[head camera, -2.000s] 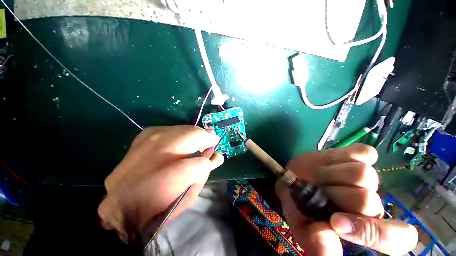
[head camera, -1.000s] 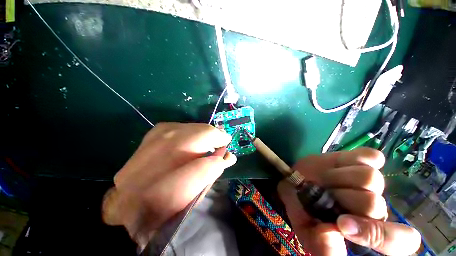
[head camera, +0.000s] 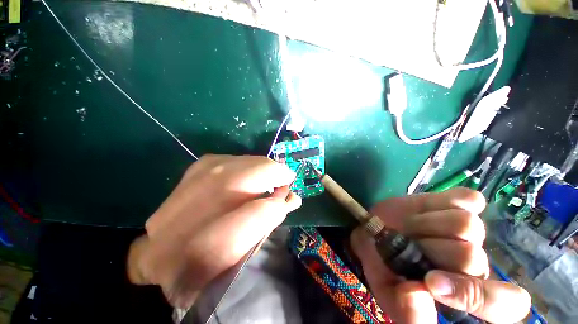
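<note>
A small teal-green circuit board (head camera: pixel 303 154) with dark chips lies on the dark green bench surface, a white cable at its top edge. My left hand (head camera: pixel 218 205) is shut on slim metal tweezers (head camera: pixel 236 278); their tips reach the middle of the board. A thin solder wire (head camera: pixel 130 98) runs from the upper left to this hand, and a thin end shows above the fingers beside the board. My right hand (head camera: pixel 437 247) holds a soldering iron (head camera: pixel 345 201) with black handle and tan barrel, its tip at the board near the tweezer tips. Whether the tips touch is too small to tell.
A pale mat (head camera: pixel 361 31) lies behind the board under glare. A white cable plug (head camera: pixel 397 95) and a white flat piece (head camera: pixel 485 114) lie at the right, with green-handled tools (head camera: pixel 453 181) below them. A patterned strap (head camera: pixel 339 275) hangs between my hands.
Compared with two seconds ago, the board and both hands appear slightly further right in view. Both tools stay at the board, and the holds are unchanged.
</note>
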